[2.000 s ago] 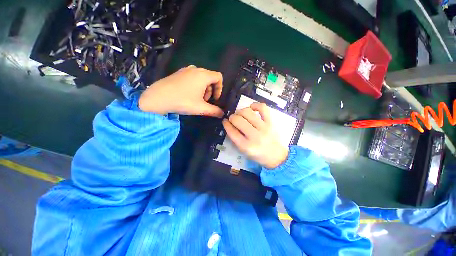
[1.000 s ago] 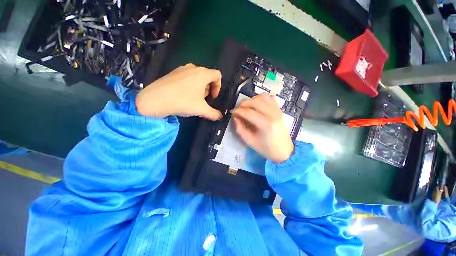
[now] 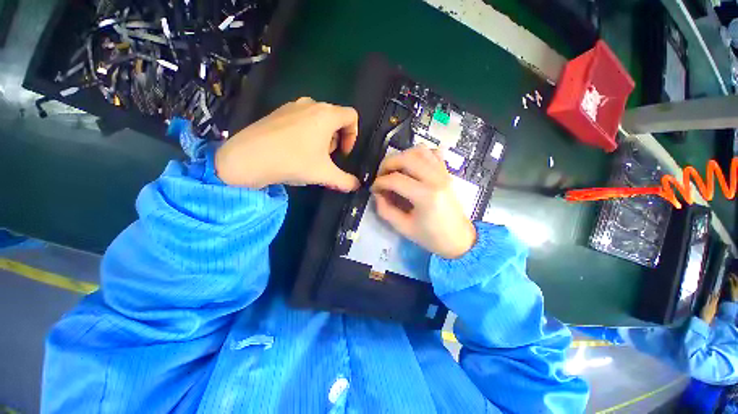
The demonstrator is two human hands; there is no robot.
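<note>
An open tablet unit (image 3: 368, 293) lies tilted in front of me, with a silver-white panel (image 3: 374, 242) in its middle and a circuit board (image 3: 463, 139) with a green patch at its far end. A dark flex cable (image 3: 396, 132) lies at the board's left side, above my right fingers. My left hand (image 3: 287, 147) is at the unit's left edge, thumb tip touching the edge, fingers curled. My right hand (image 3: 422, 198) is over the panel, fingertips bent at the left edge near my left thumb. Whether either hand grips a part is hidden.
A black tray (image 3: 48, 69) heaped with tangled cabled parts is at upper left. A red bin (image 3: 595, 97) with white bits, an orange-red tool (image 3: 611, 194) on a coiled cord and a clear blister tray (image 3: 627, 222) are at right. Another person's hands and blue sleeve (image 3: 712, 352) show at far right.
My right hand has pulled back slightly from its earlier place, its fingers more bent. The dark cable now shows beside the board. My left hand keeps nearly the same pose at the unit's edge.
</note>
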